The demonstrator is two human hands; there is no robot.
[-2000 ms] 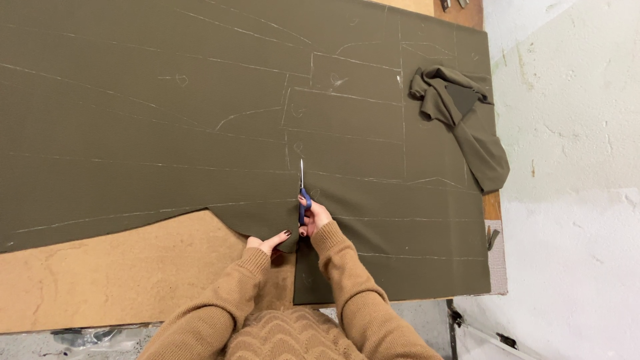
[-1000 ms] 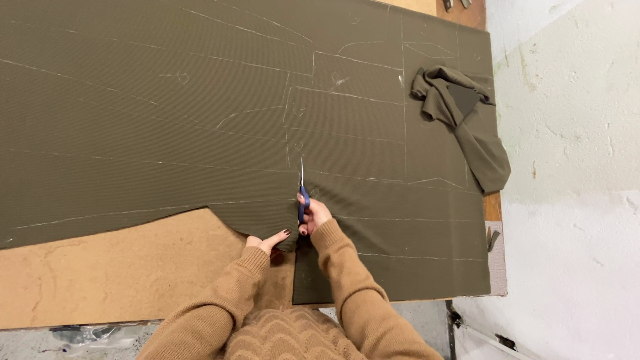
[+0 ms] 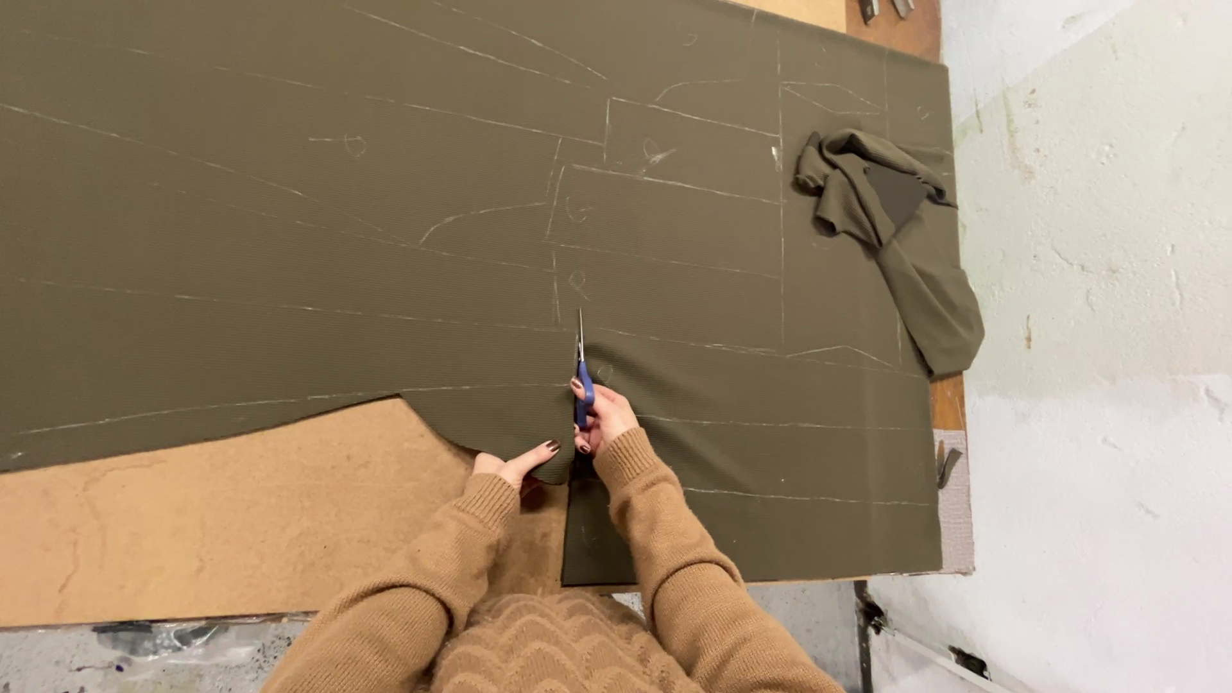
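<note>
Dark olive fabric (image 3: 289, 241) lies spread over the table, marked with chalk lines and curves. My right hand (image 3: 604, 416) is shut on blue-handled scissors (image 3: 584, 380), whose blades point away from me along a cut between the fabric's left and right parts. My left hand (image 3: 518, 466) pinches the cut edge of the left part, thumb on top and the other fingers hidden below the cloth. Chalk lines run on both sides of the scissors. How far the blades are apart cannot be told.
A crumpled piece of the same olive fabric (image 3: 929, 279) lies at the table's right end. Bare brown tabletop (image 3: 241, 539) shows at the near left. Metal objects (image 3: 885, 10) rest at the far right corner. A pale wall (image 3: 1088, 289) stands close on the right.
</note>
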